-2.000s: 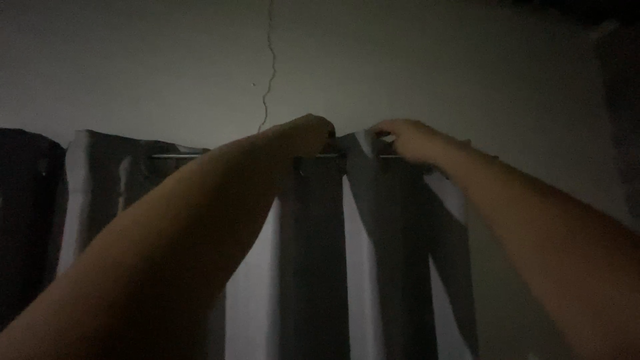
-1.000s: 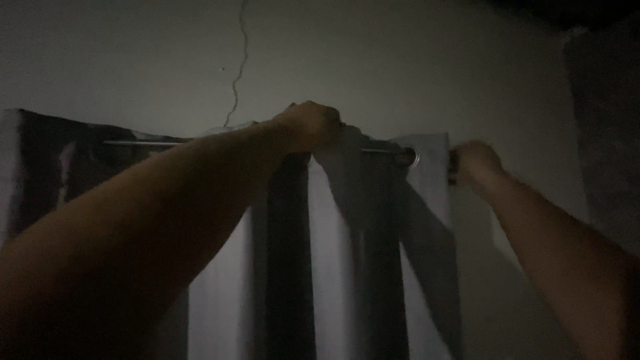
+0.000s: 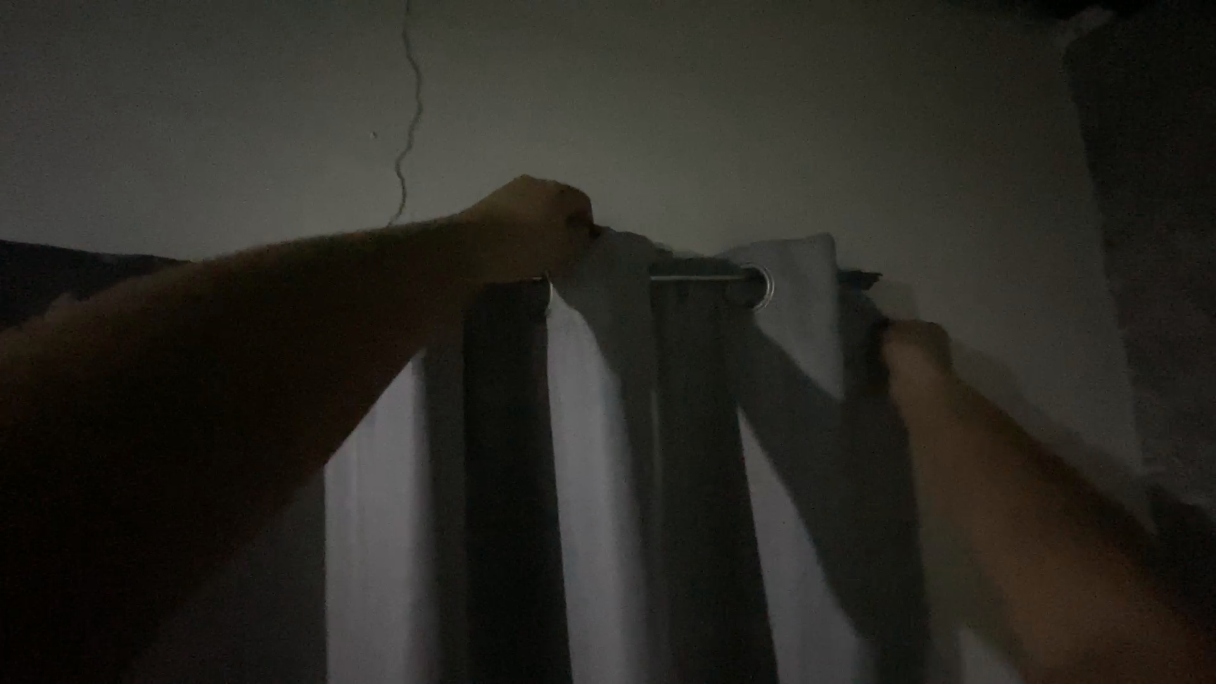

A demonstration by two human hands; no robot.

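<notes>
A grey eyelet curtain (image 3: pixel 598 427) hangs in folds from a thin metal curtain rod (image 3: pixel 693 277). My left hand (image 3: pixel 541 217) is closed on the curtain's top edge, at a fold left of the centre. At the curtain's right end, my right hand (image 3: pixel 917 350) grips the side edge, a little below the rod's end; its fingertips are hard to make out in the dim light. Between my hands a metal eyelet ring (image 3: pixel 762 287) shows around the rod. My left forearm hides the rod and the curtain's top further left.
Behind the curtain stands a pale wall (image 3: pixel 741 123) with a long crack (image 3: pixel 414 114) running down it. A dark, rough surface (image 3: pixel 1159 237) borders the wall on the right. The dark end of the rod (image 3: pixel 863 278) sticks out past the curtain.
My right hand has moved right from the curtain's top near my left hand to its right side edge. My left hand stays at the top edge. The view has shifted somewhat.
</notes>
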